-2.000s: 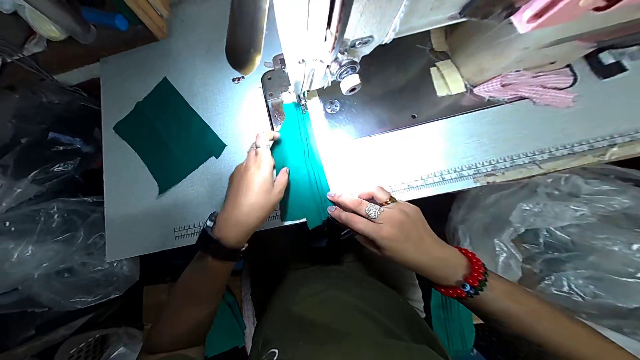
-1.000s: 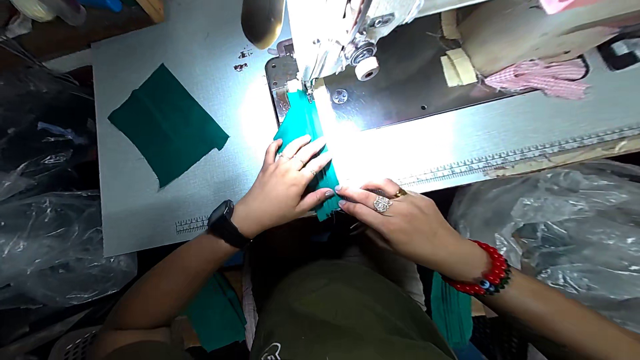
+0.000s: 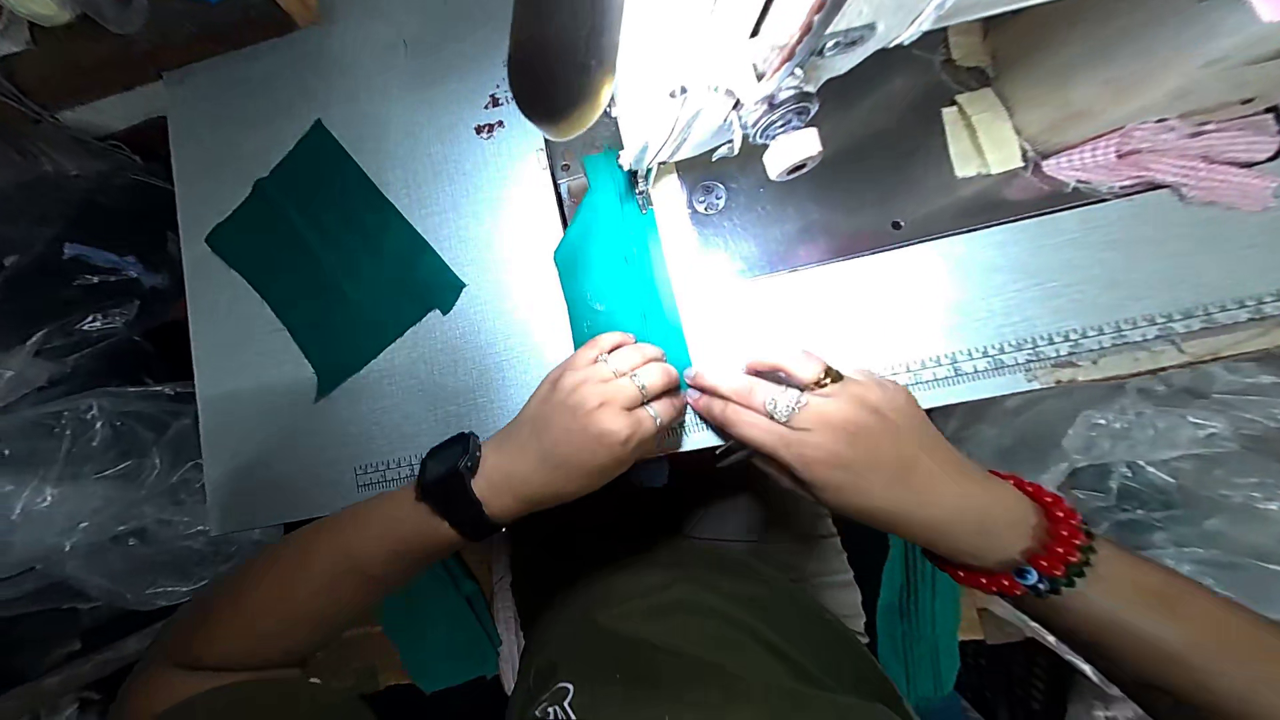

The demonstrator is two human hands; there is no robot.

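A strip of green fabric runs from under the presser foot of a lit sewing machine toward the table's front edge. My left hand, wearing rings and a black watch, rests with bent fingers on the near end of the strip. My right hand, with rings and a red bead bracelet, touches the strip's right edge with its fingertips; it has a thin, dark metal tool under the palm, partly hidden. A separate dark green fabric piece lies flat on the table at the left.
Measuring tape markings run along the front of the grey table. Pink checked cloth lies at the right of the machine bed. Clear plastic bags flank the table. More green fabric hangs below, near my lap.
My left hand has moved down the strip toward the table's front edge, uncovering more of the fabric near the presser foot. My right hand stays at the strip's near right edge.
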